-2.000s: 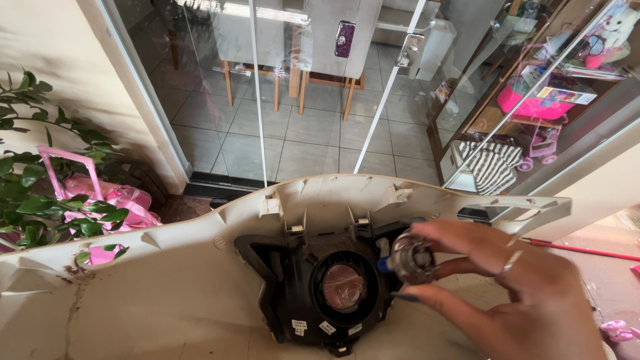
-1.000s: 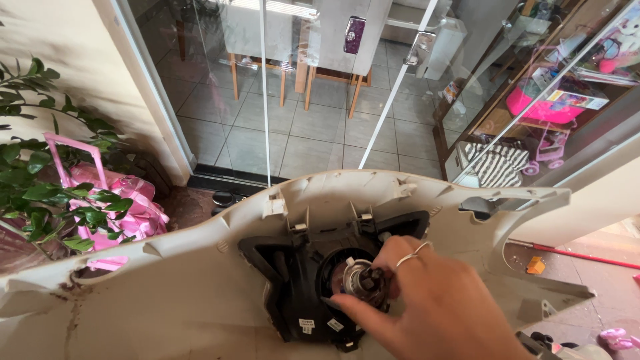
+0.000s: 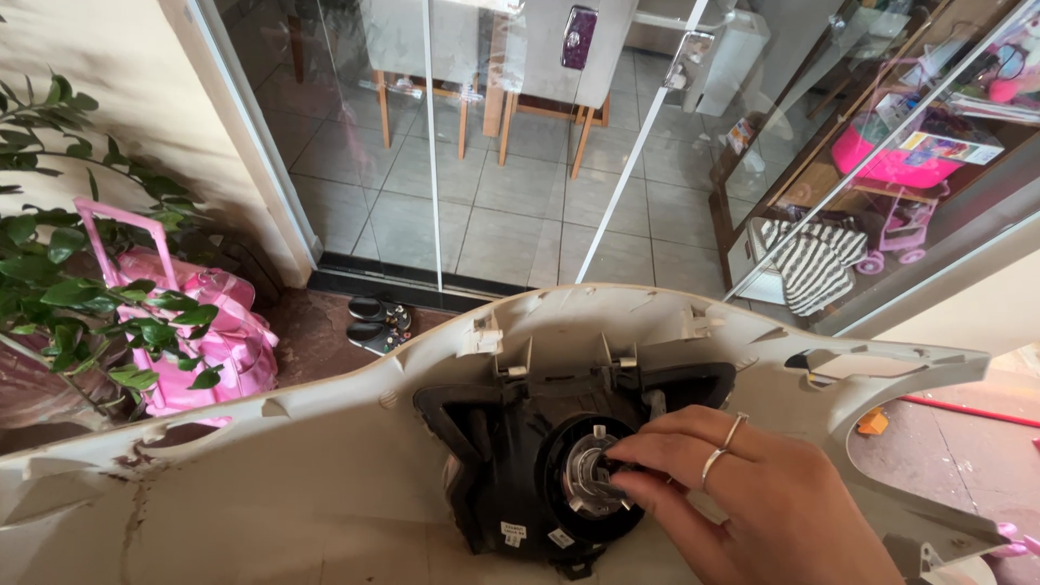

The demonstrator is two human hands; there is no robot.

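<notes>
A black lamp housing (image 3: pixel 520 487), its back facing me, sits against the inner side of a cream plastic vehicle panel (image 3: pixel 341 455). At the housing's round opening is a bulb with a metal collar (image 3: pixel 591 475). My right hand (image 3: pixel 756 496), with rings on its fingers, pinches the back of this bulb between thumb and fingertips. The collar lies within the opening's black rim; how deep the glass part reaches is hidden. My left hand is out of view.
Beyond the panel stand glass doors (image 3: pixel 504 203) with chairs behind them. A pink wheeled bag (image 3: pixel 211 341) and a leafy plant (image 3: pixel 65 268) are at left, dark shoes (image 3: pixel 378 323) by the threshold. An orange piece (image 3: pixel 872 422) and a red rod (image 3: pixel 975 410) lie on the right floor.
My right hand has carried the bulb leftward from beside the housing into its round opening. The bulb's collar now faces me within the rim.
</notes>
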